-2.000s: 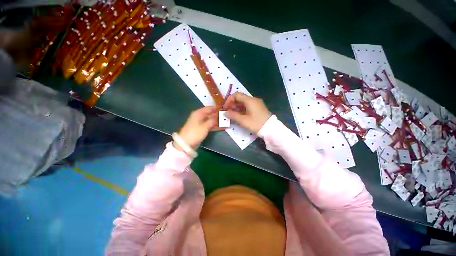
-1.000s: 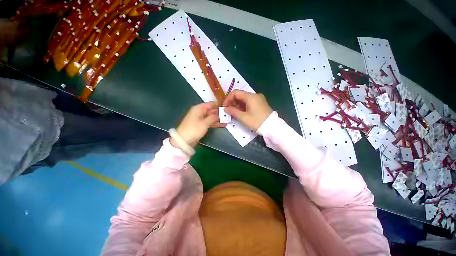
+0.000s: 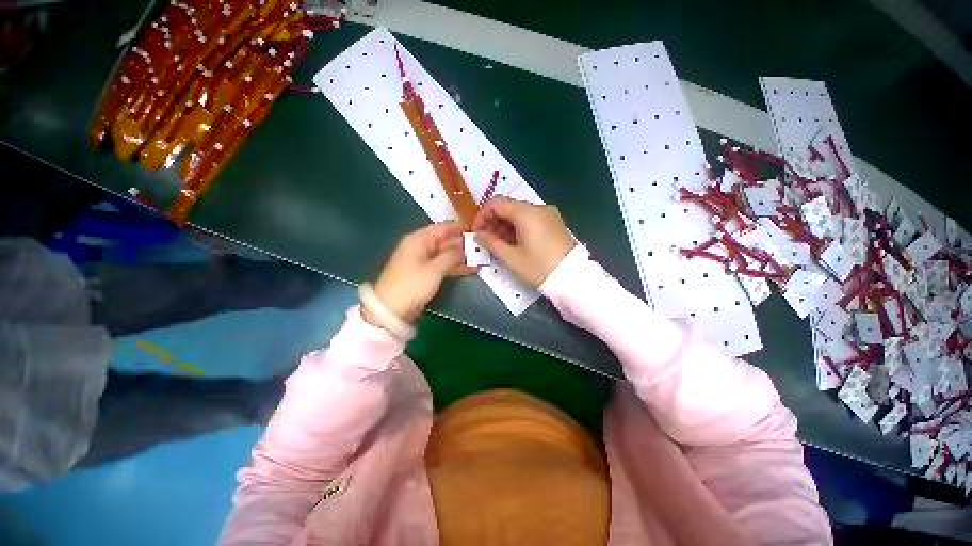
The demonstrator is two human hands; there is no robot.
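Note:
My left hand [image 3: 418, 269] and my right hand [image 3: 524, 237] meet over the near end of a white dotted pad sheet [image 3: 373, 98]. A small white pad [image 3: 475, 252] shows between my fingertips, on a part whose own body is mostly hidden by the fingers. Both hands pinch at this padded part. A long amber wired part [image 3: 437, 151] lies along the sheet, its red lead pointing away from me and its near end at my fingers. A short red lead [image 3: 489, 188] sticks up beside my right fingers.
A fanned pile of amber parts [image 3: 203, 96] lies at the upper left. A second dotted sheet [image 3: 648, 160] and a third [image 3: 802, 112] lie right of centre. A heap of padded parts [image 3: 853, 267] covers the right. The bench's near edge [image 3: 501, 333] runs below my hands. A person's legs [image 3: 181, 411] show at left.
The person at the left has shifted and an arm near the amber pile has left view. My hands stay in nearly the same place, with small finger movements around the white pad.

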